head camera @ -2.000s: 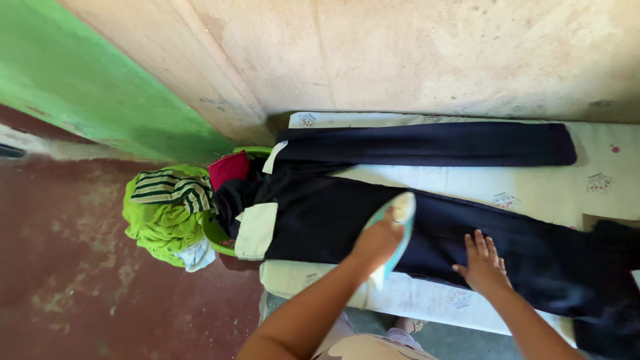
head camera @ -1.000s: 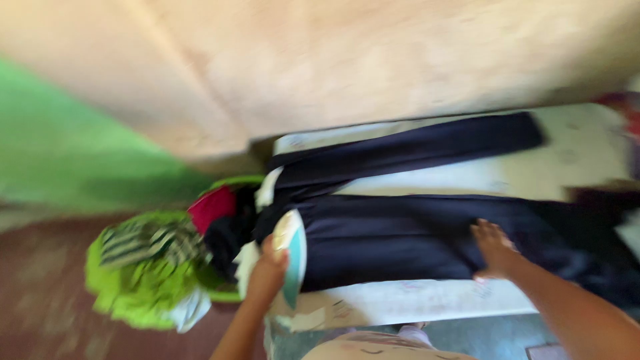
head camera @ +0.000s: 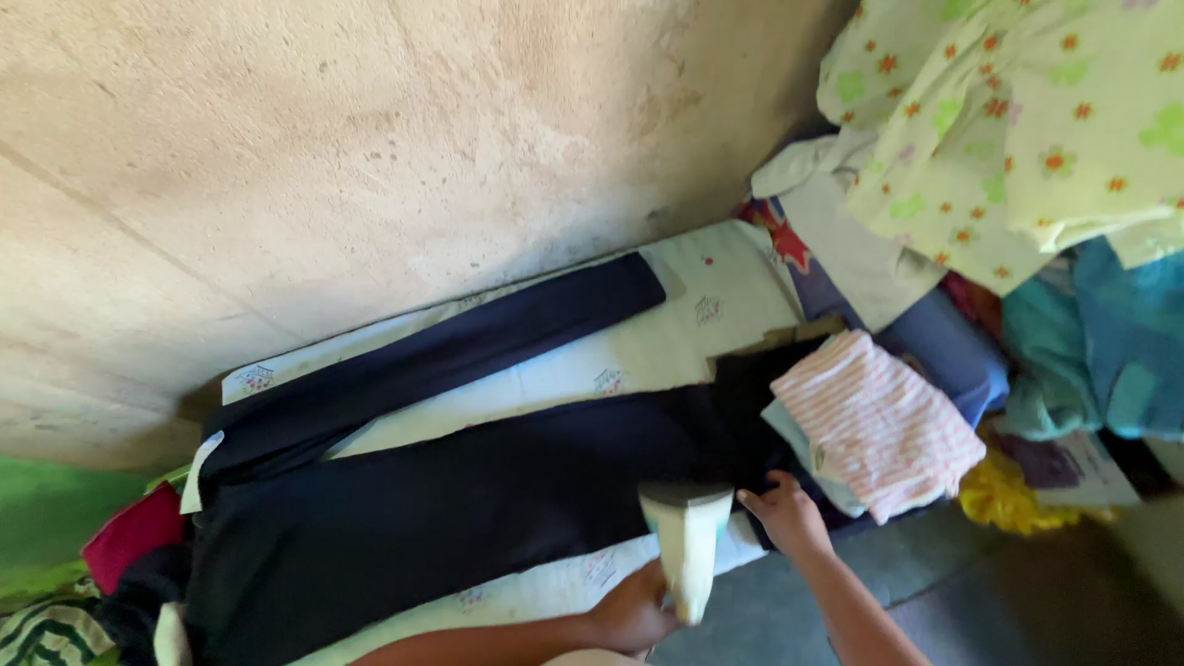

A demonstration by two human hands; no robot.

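Dark navy trousers [head camera: 481, 472] lie spread along a padded surface with a white printed cover [head camera: 740, 296], one leg [head camera: 444, 338] folded back toward the wall. My right hand, the one nearer the bottom middle, comes from the left of the view, so the arms read as follows: the hand [head camera: 638, 606] at the lower middle grips a clothes iron [head camera: 686, 546], tilted up at the trousers' near edge. The other hand [head camera: 788, 518], just right of the iron, touches the dark cloth with fingers spread, beside a folded pink-striped cloth [head camera: 874, 421].
A rough plastered wall [head camera: 416, 139] runs behind the padded surface. Piled clothes stand at the right, with a floral yellow cloth [head camera: 1036, 129] on top and blue-green garments [head camera: 1091, 342] beside it. A red cloth [head camera: 134, 536] and striped cloth [head camera: 51, 629] lie at the left.
The iron has moved from the trousers' left end to near the other hand and is now tilted up. The view has swung right, bringing the piled clothes into sight.
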